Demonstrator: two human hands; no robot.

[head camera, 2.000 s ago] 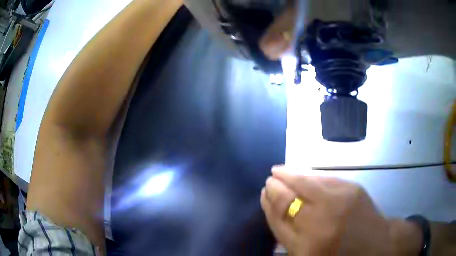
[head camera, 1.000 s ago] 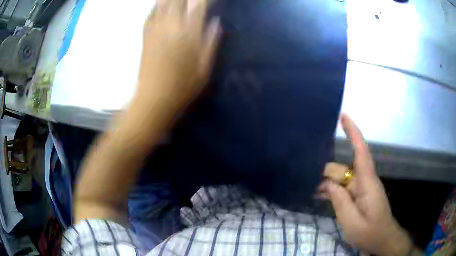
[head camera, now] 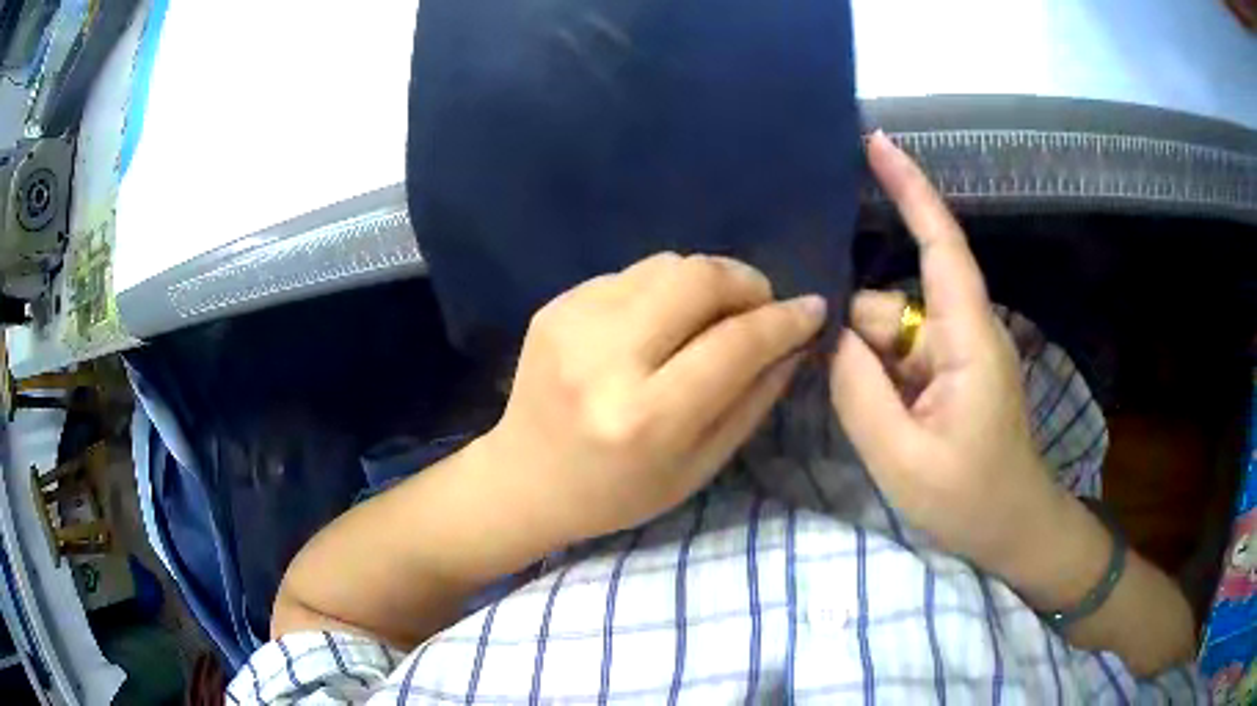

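The navy-black panel [head camera: 627, 152] lies over the front edge of the white table and hangs down toward my lap. My left hand [head camera: 662, 379] lies over its lower end, with thumb and fingertips pinched at the lower right edge. My right hand [head camera: 937, 372], with a gold ring, pinches the same edge between thumb and bent fingers, its index finger stretched up along the panel's side. The fingertips of both hands nearly meet. The very edge between them is mostly hidden by the fingers.
The white table [head camera: 276, 124] has a grey front edge with a measuring scale [head camera: 1048, 166]. Dark and blue fabric [head camera: 290, 441] hangs below the table at the left. A grey machine part [head camera: 39, 200] stands at the far left. Small wooden stools [head camera: 76, 503] are at the lower left.
The panel has come down from under the machine head, over the table edge toward my lap. My left hand has moved from the panel's upper left side to its lower right edge, beside my right hand.
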